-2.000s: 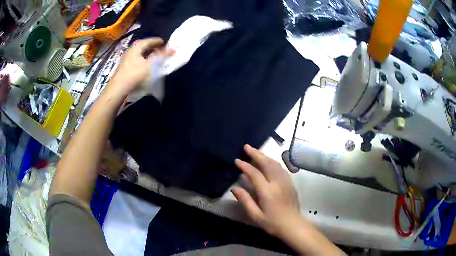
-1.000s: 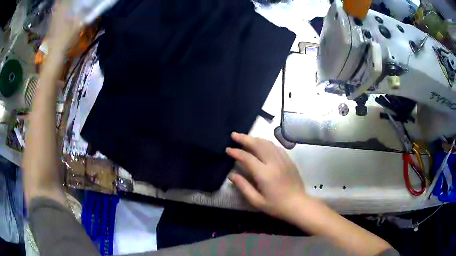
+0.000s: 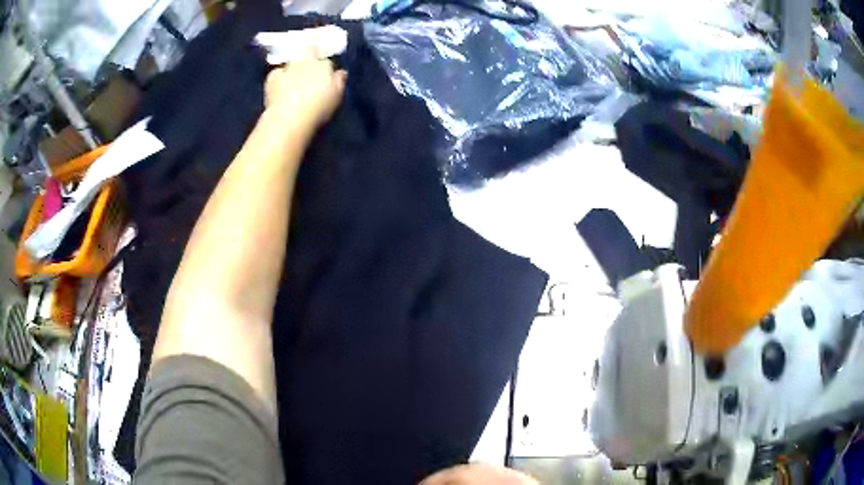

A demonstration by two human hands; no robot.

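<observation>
A large black garment panel (image 3: 379, 313) lies spread over the table from the back left to the front. My left hand (image 3: 303, 87) reaches far forward over the black cloth, its fingers at a small white piece (image 3: 313, 43); whether they grip it cannot be told. My right hand (image 3: 478, 476) is cut off by the bottom edge, at the front of the cloth; its fingers are hidden. The white sewing machine head (image 3: 654, 379) stands right of the cloth.
An orange basket (image 3: 102, 237) with a white strip (image 3: 95, 180) over it is at the left, above a yellow tray (image 3: 51, 436). A clear plastic bag (image 3: 493, 80) lies behind the cloth. Black pieces (image 3: 668, 166) lie behind the machine. An orange object (image 3: 777, 218) rises over the machine head.
My left hand has moved from the far left to the back of the black cloth. A white strip now lies over the orange basket. The view has shifted forward, leaving my right hand mostly out of frame.
</observation>
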